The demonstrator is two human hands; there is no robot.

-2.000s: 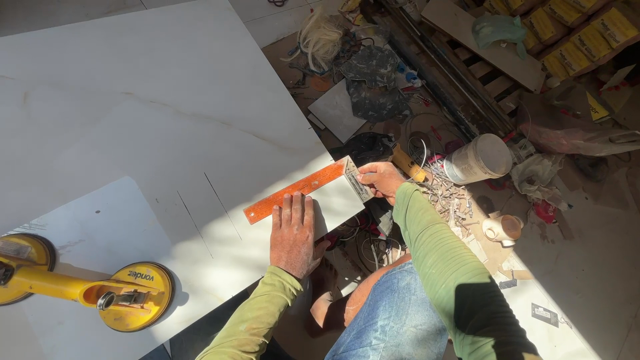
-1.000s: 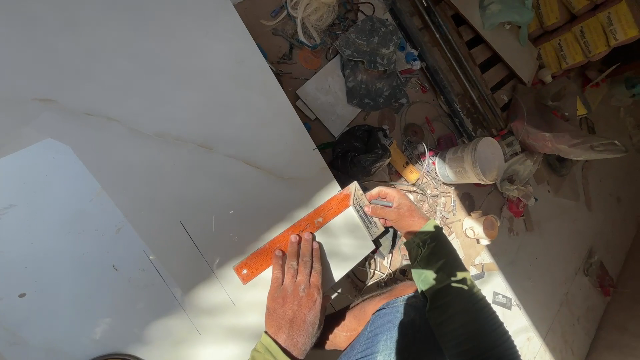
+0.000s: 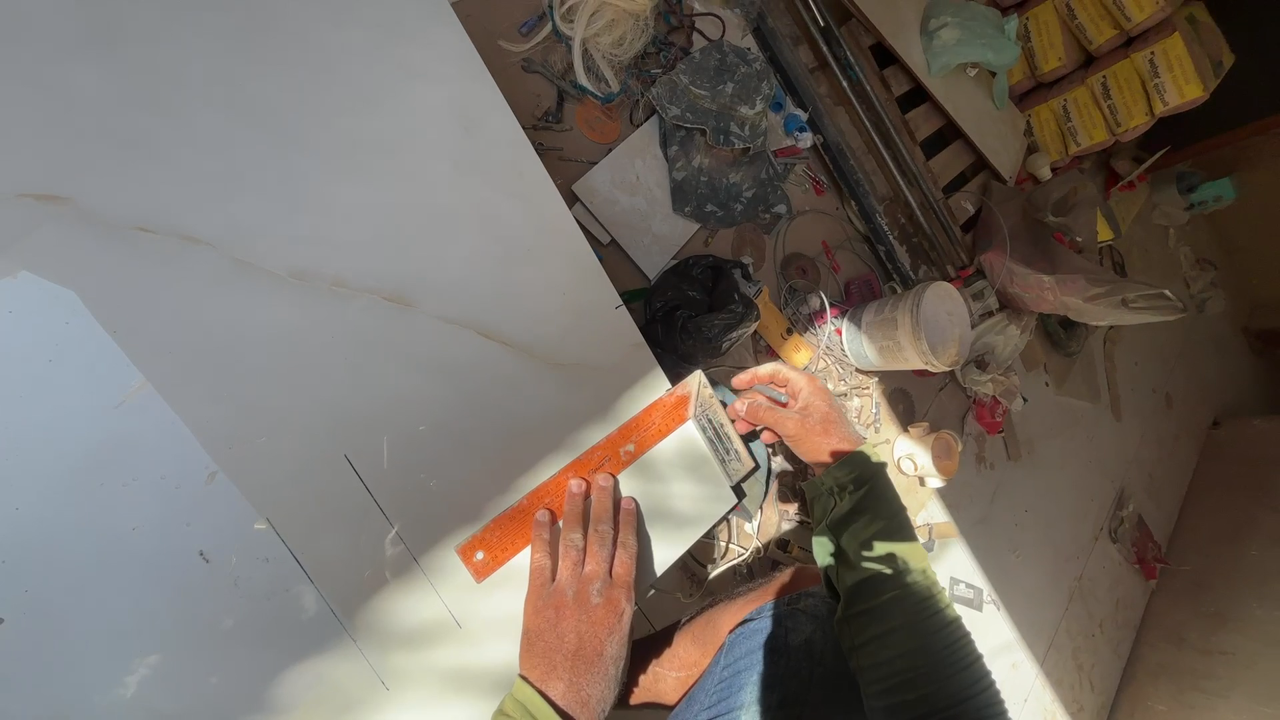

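Observation:
An orange try square's blade (image 3: 575,480) lies slantwise on the large pale slab (image 3: 300,370), its metal stock (image 3: 722,430) against the slab's right edge. My left hand (image 3: 580,590) rests flat on the slab, fingertips on the lower edge of the blade, fingers a little apart. Just beyond the stock, my right hand (image 3: 795,412) pinches a slim grey marking tool (image 3: 768,393) between thumb and fingers; its tip is hard to make out. Two thin dark lines, the longer-looking one (image 3: 400,538) nearer the blade, run across the slab left of the square.
Beyond the slab's edge are a black plastic bag (image 3: 703,308), a yellow power tool (image 3: 783,330), a dusty white bucket (image 3: 905,328), a camouflage cloth (image 3: 720,140) and a cream pipe fitting (image 3: 927,455). Long metal rails (image 3: 860,150) and stacked yellow-labelled bags (image 3: 1110,75) stand farther back.
The view has shifted, and the yellow suction lifter seen at the lower left two seconds ago is out of frame. Both hands remain at the square.

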